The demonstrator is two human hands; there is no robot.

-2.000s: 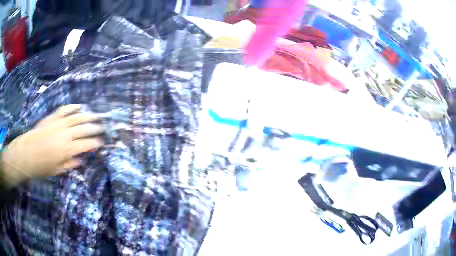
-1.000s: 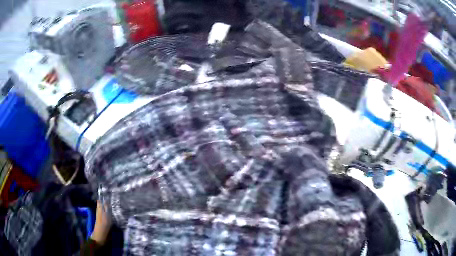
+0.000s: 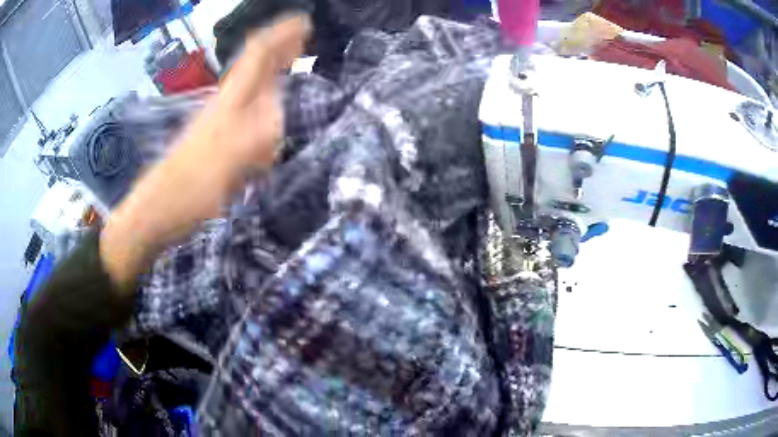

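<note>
A fuzzy blue-grey, black and white plaid garment (image 3: 350, 316) lies bunched over the table, left of the white sewing machine head (image 3: 623, 128). Its right edge runs beside the needle and presser foot area (image 3: 537, 230); whether it is under the foot cannot be told. My left hand (image 3: 205, 154) is blurred, raised over the garment's upper left part, fingers stretched out towards the far side, nothing visible in it. My right hand is not in view.
Black-handled scissors (image 3: 765, 350) and a small blue-green tool (image 3: 725, 344) lie on the white table, right of the garment. A pink item (image 3: 518, 21) hangs above the machine head. A red container (image 3: 185, 72) and grey fan box (image 3: 107, 149) stand far left.
My left hand has come up from the low left edge to over the garment. The garment is now bunched and turned, its spread panel gone. The view has shifted, showing more of the machine.
</note>
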